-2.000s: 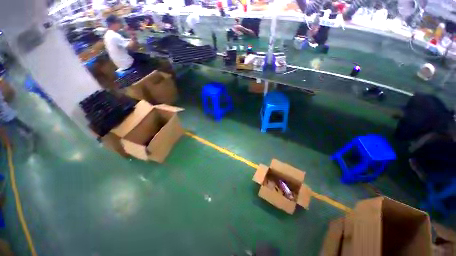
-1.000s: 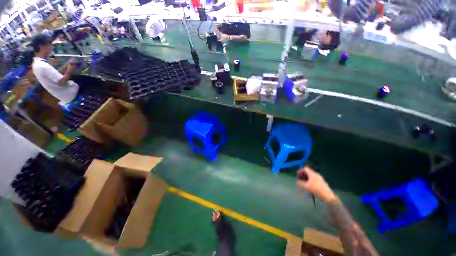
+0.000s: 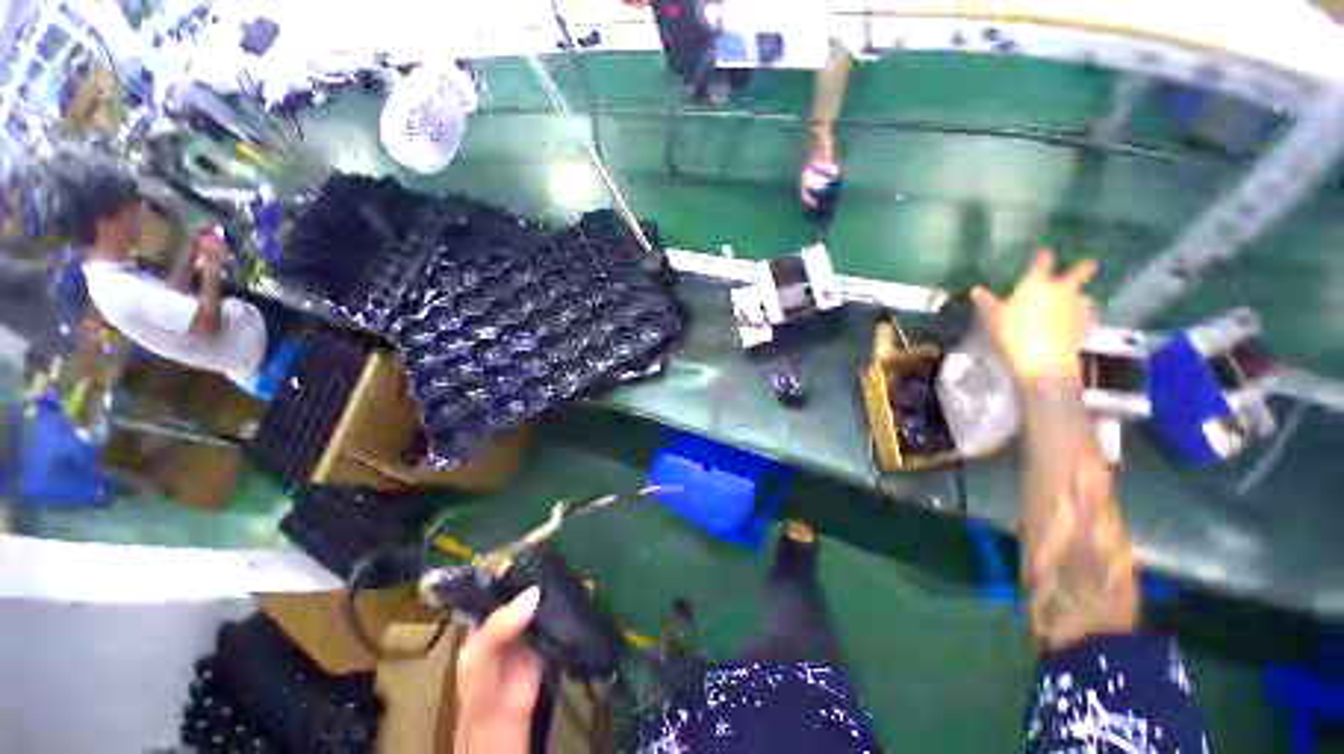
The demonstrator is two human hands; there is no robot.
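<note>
My left hand (image 3: 498,670) is low in the view, closed around a dark bundle of cords (image 3: 568,611); a black loop and a pale, thin strand stick out of it. What else is in the bundle is too blurred to tell. My right hand (image 3: 1041,327) is stretched over the green bench (image 3: 693,386) with fingers spread, just above and beside a whitish round bundle (image 3: 979,401). That bundle lies against a small brown box (image 3: 887,417) with dark round parts inside. I cannot tell whether my fingers touch it.
Black pocketed trays (image 3: 509,317) lie heaped on the bench at left. White-and-black fixtures (image 3: 786,292) stand at the bench edge. A blue stool (image 3: 711,494) is below. A seated person (image 3: 170,317) is at left; another person's hand (image 3: 823,155) reaches over the bench.
The view has moved closer to the bench. My left hand has come into view with the cord bundle. My right hand now reaches over the bench with fingers spread.
</note>
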